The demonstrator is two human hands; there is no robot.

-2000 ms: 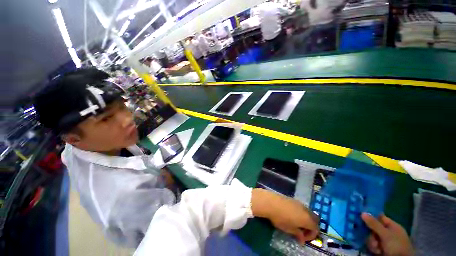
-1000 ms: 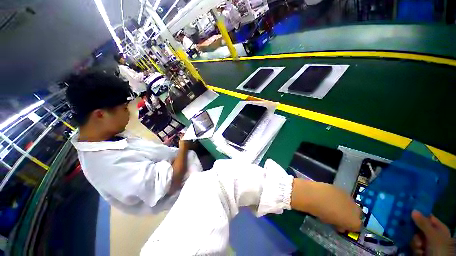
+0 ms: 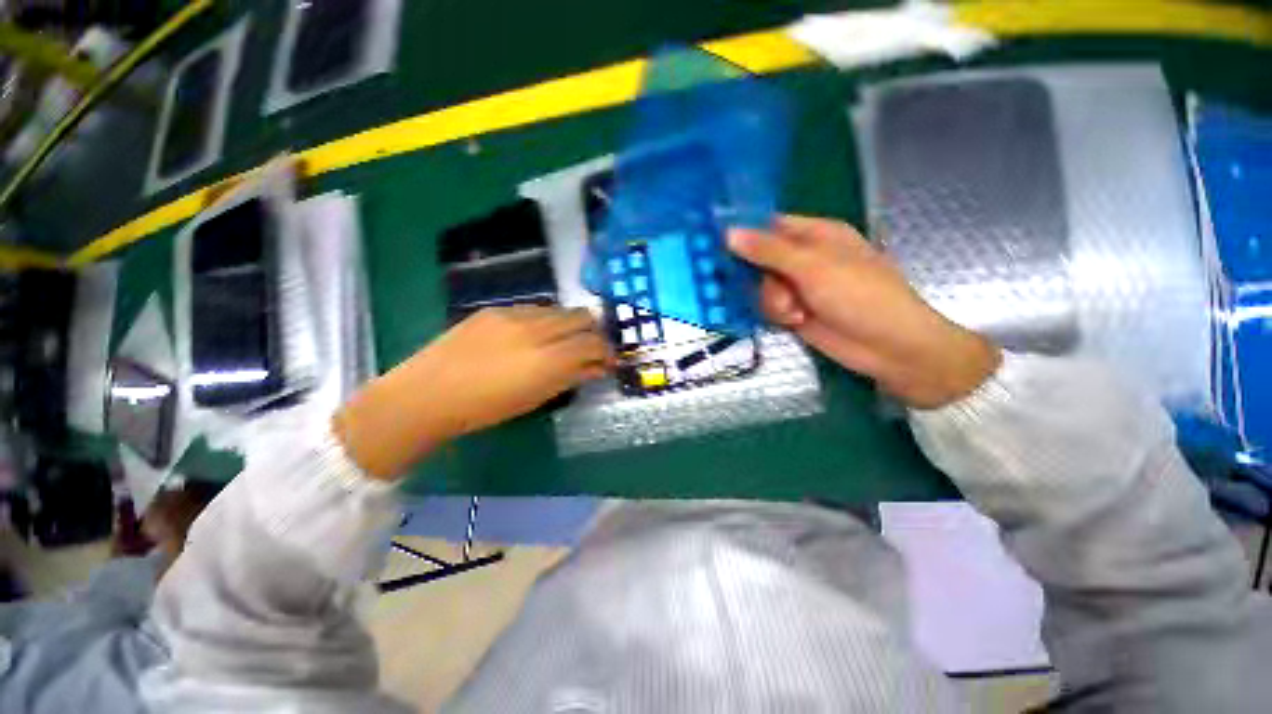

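An opened tablet (image 3: 698,366) lies on bubble wrap (image 3: 795,391) in front of me, its inside partly seen through a clear blue film (image 3: 712,154) with small square cut-outs. My right hand (image 3: 837,296) grips the film's right edge between thumb and fingers. My left hand (image 3: 488,366) is at the tablet's left side, fingertips touching its edge or the film's edge; whether they pinch anything cannot be told. The film covers the tablet's upper part and reaches beyond its far end. A glossy black slab (image 3: 498,258) lies left of the tablet, partly behind my left hand.
A bubble wrap stack (image 3: 1116,209) is at right, blue film sheets (image 3: 1239,209) beyond it. White scrap (image 3: 893,34) lies on the yellow strip (image 3: 460,115). Dark tablets on white sheets (image 3: 235,300) are at left. Another person's hand (image 3: 175,516) shows at lower left.
The view has swung right and down, bringing my left hand, the bubble wrap stack and blue sheets into fuller view. My right hand still holds the film over the tablet.
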